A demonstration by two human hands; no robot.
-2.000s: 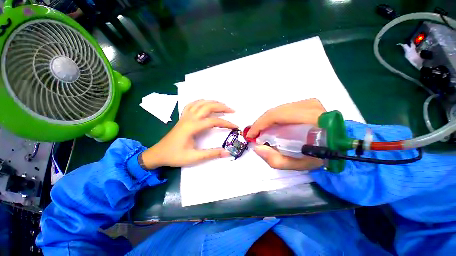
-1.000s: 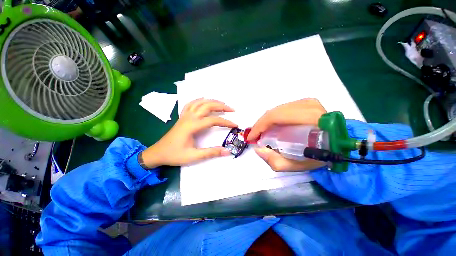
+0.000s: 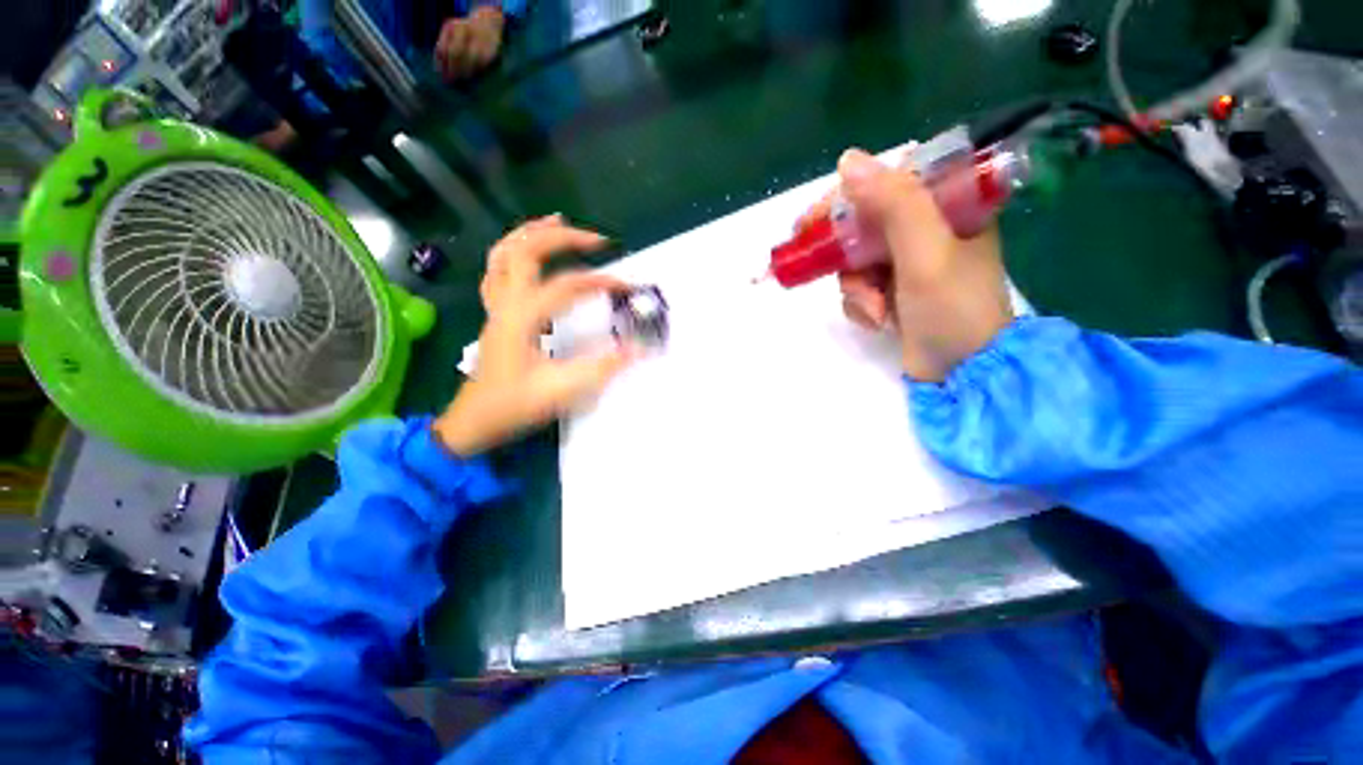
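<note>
My left hand point(image 3: 534, 341) is over the left part of the white paper sheets point(image 3: 733, 463), blurred by motion. The small electronic unit point(image 3: 643, 316) is at its thumb and fingertips, dark with a silvery inside, also blurred. My right hand point(image 3: 930, 262) holds the dispensing syringe point(image 3: 897, 224) above the paper's upper right part. The syringe's red hub and fine tip point left and down, apart from the unit. The green adapter point(image 3: 1046, 162) at its rear is blurred.
The green desk fan point(image 3: 224, 292) stands at left. The controller box point(image 3: 1323, 127) and pale air hose point(image 3: 1114, 60) are at upper right. Small black units lie on the green bench, one near the fan point(image 3: 426, 260), another at upper right point(image 3: 1070, 42). Another person's hand point(image 3: 470, 42) shows at the top.
The syringe has moved up and right, away from the unit. My left hand has moved up and left with the unit. The view has shifted, showing another person's hand at the top.
</note>
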